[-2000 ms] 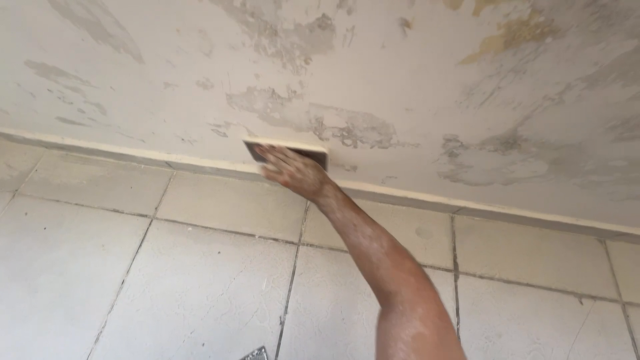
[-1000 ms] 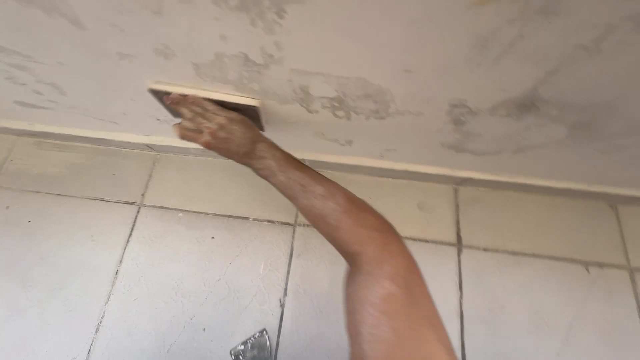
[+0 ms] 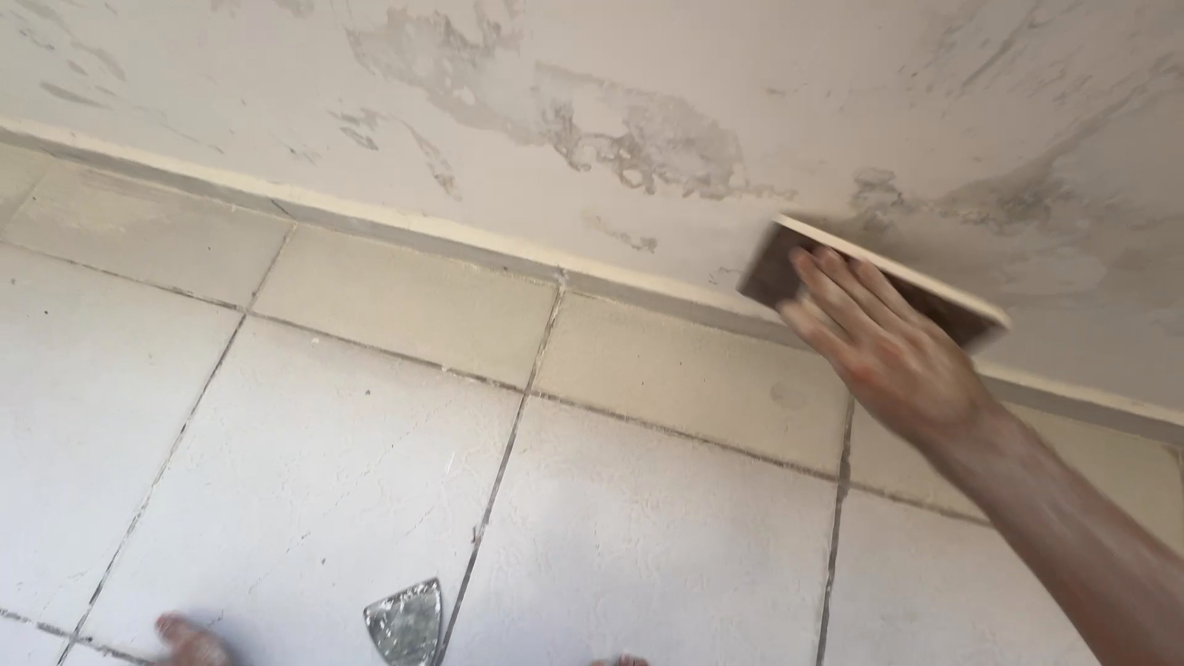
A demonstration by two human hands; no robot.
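My right hand (image 3: 888,351) lies over the dark back of a flat rectangular block (image 3: 957,310), which looks like a sanding block with a pale edge layer. Its fingers are spread across the back and grip it. The block is against the patchy plastered wall (image 3: 444,148), just above the skirting, and hides the wall beneath it. On the floor at the bottom, the stained metal blade of a putty knife (image 3: 407,622) shows; its handle is outside the frame. My left hand is not in view.
A narrow skirting ledge (image 3: 416,236) runs along the wall's base. Pale floor tiles (image 3: 370,444) with dark joints meet it. Skin, apparently bare toes (image 3: 190,640), shows at the bottom left, with another small bit (image 3: 622,661) at the bottom middle.
My right hand has moved to the right along the wall with the block, after moving left between the two earlier frames. The view has shifted as well.
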